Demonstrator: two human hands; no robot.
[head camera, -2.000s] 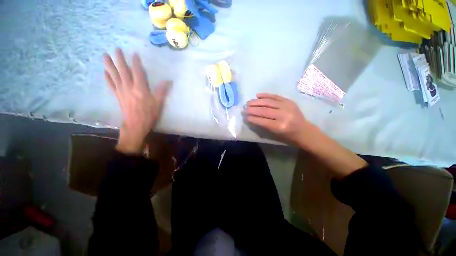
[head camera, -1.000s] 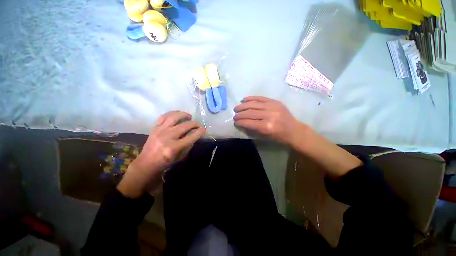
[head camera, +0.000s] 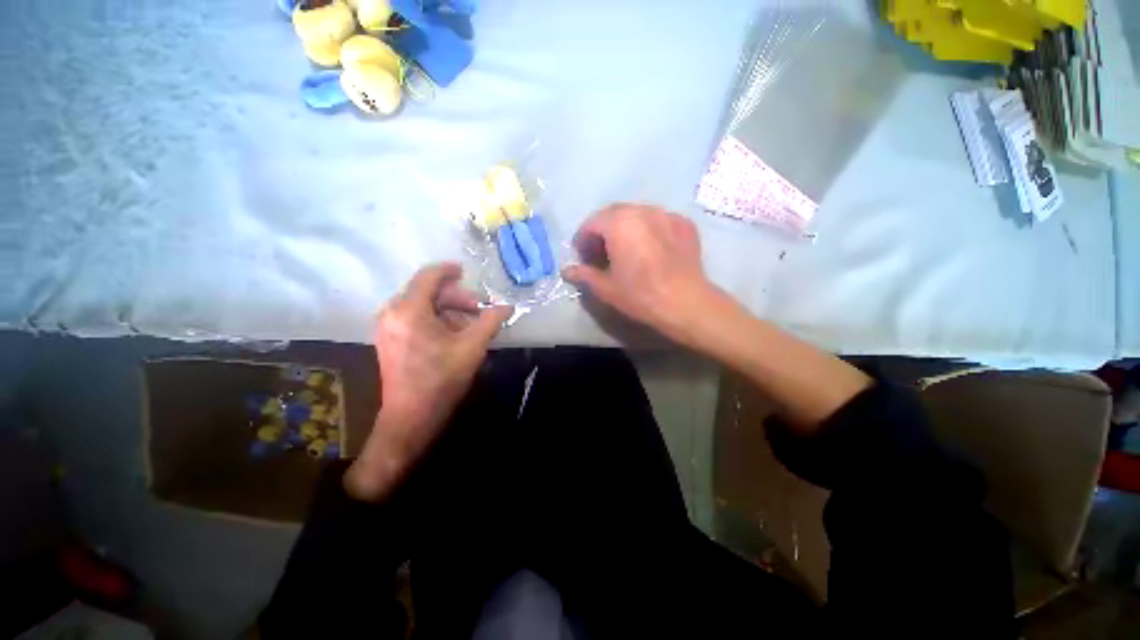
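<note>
A blue-and-yellow plush toy (head camera: 525, 249) lies inside a clear poly bag (head camera: 540, 290) near the table's front edge, yellow ends away from me. The bag's near end is folded or bunched below the blue part. My left hand (head camera: 434, 356) is at the bag's near left corner, thumb and fingers pinching its edge. My right hand (head camera: 645, 268) is at the bag's near right corner, its fingertips curled onto the edge.
Loose toys (head camera: 371, 78) lie at the back left. A stack of empty poly bags (head camera: 800, 138), small printed cards (head camera: 1028, 156) and yellow card sleeves (head camera: 981, 28) lie to the right. An open carton (head camera: 200, 431) with toys stands below left, another carton (head camera: 1025, 438) below right.
My left hand has come from the left down to the bag, and my right fingers have curled onto its corner. The bag's near end is now drawn up towards the toy.
</note>
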